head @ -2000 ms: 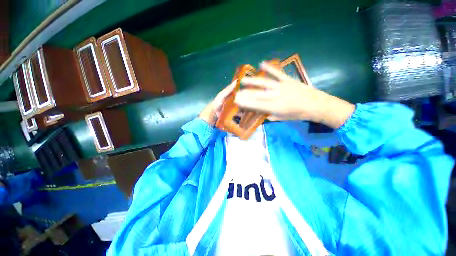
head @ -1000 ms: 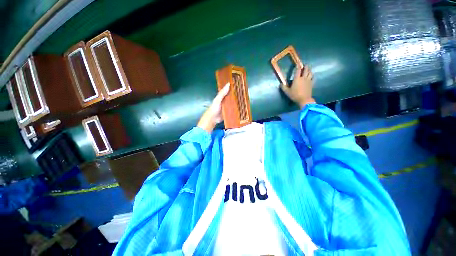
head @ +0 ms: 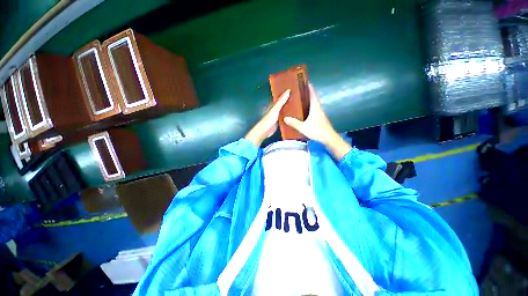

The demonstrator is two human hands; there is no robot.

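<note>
A red-brown frame stack (head: 293, 95) is held upright in front of my chest, at the bench's near edge. Its flat side faces me and its dark slatted hollow shows on the right. My left hand (head: 271, 120) holds its left side, with the thumb on the flat face. My right hand (head: 315, 120) holds its right side, with the thumb low on the flat face. The fingers behind the stack are mostly hidden. No single loose frame shows on the bench.
White-edged frame stacks (head: 168, 75) stand at the bench's left. A shiny clear tray pile (head: 468, 63) is at the right. The green bench (head: 243, 87) lies between. A black slatted item (head: 56, 180), a brown board (head: 146, 202) and white sheets (head: 128, 266) are lower left.
The single frame on the bench under my right hand is gone from there. My right hand has moved left onto the stack. The stack has turned, and its hollow faces more to the right.
</note>
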